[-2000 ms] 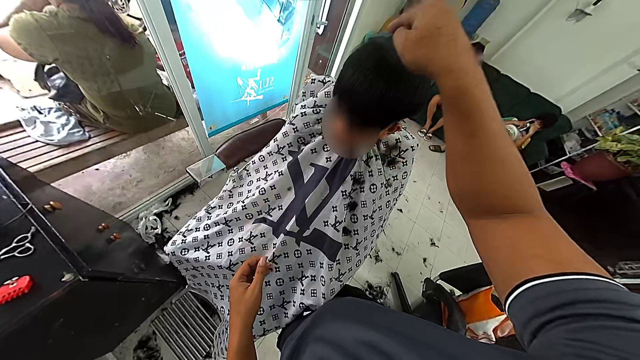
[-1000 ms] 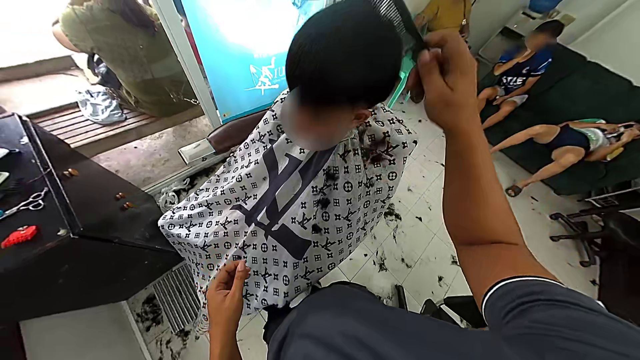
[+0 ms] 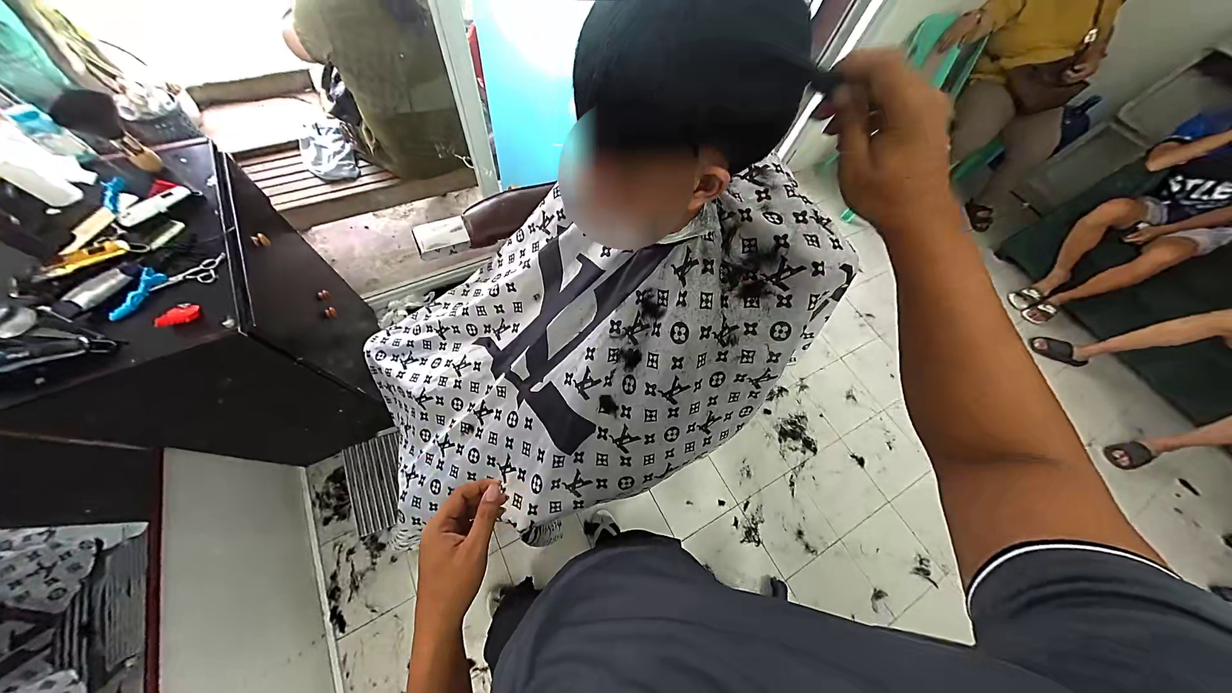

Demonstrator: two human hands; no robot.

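A seated person's dark-haired head (image 3: 688,77) is at the top middle, above a white barber's cape (image 3: 664,385) with a black pattern. Tufts of cut hair (image 3: 746,274) lie on the cape's shoulder and front. My right hand (image 3: 881,135) is raised beside the head, its fingers closed on a black comb (image 3: 823,82) whose teeth are hidden against the hair. Low down at the cape's front edge is my left hand (image 3: 464,529); thumb and forefinger are pinched together on or against the cloth, and which of these cannot be told.
At left, a black counter (image 3: 279,289) bears scissors (image 3: 200,272), a red clip (image 3: 177,315), a brush (image 3: 96,120) and clippers. A chair armrest (image 3: 443,234) shows beside the cape. Cut hair lies on the floor tiles (image 3: 818,510). Several people sit at the right, their feet toward the tiles.
My right hand has come down with the comb from above the head to the side of the hair. My left hand stays low by the cape. The view has shifted, showing more of the counter.
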